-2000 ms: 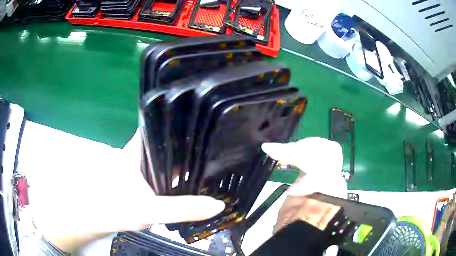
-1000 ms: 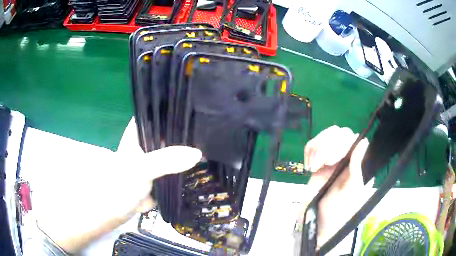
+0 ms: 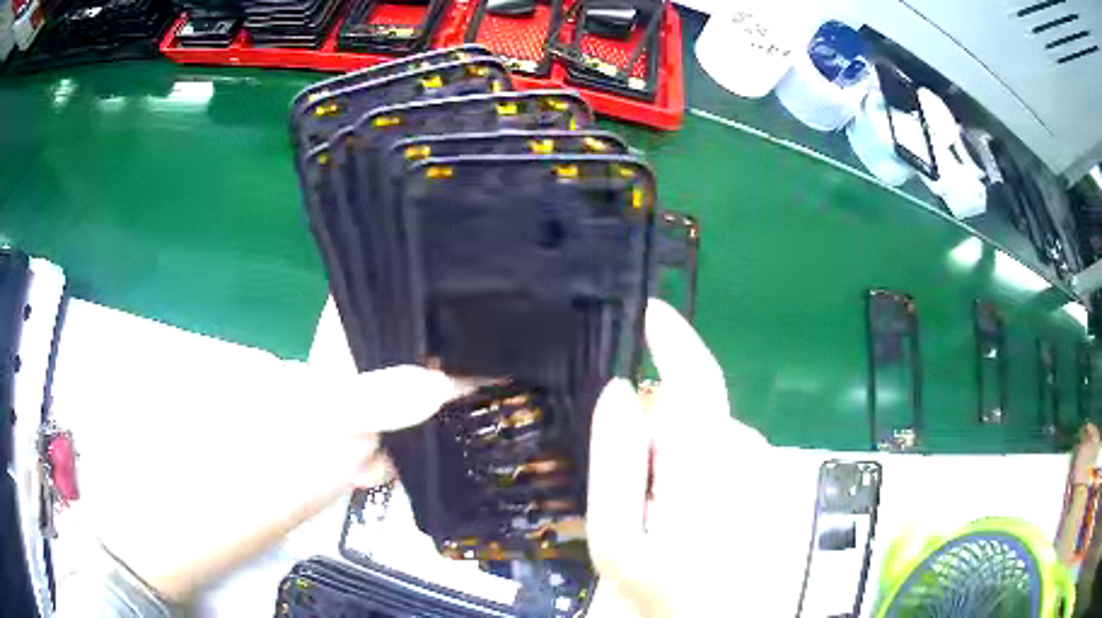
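A fanned stack of black phone middle frames (image 3: 520,260) with small yellow spots at the ends stands up in the air in front of me. My left hand (image 3: 302,453) grips its lower left side, thumb across the front. My right hand (image 3: 671,471) is at the stack's lower right edge, its fingers against the frames; its outline is washed out. Single frames lie spaced on the green surface (image 3: 773,266) at right, one of them a frame (image 3: 894,368) at mid-right. Another is partly hidden behind the stack.
A red tray (image 3: 665,115) with frames stands at the far side. Tape rolls (image 3: 740,54) are beside the grey cabinet (image 3: 1027,73). A green round fan (image 3: 979,579) is at lower right. On the white surface lie a single frame (image 3: 844,531) and stacked frames (image 3: 351,594).
The frame my right hand held at right is out of that hand. The right hand has moved left to the stack. A frame now shows on the white surface, and frames on the green surface sit further right.
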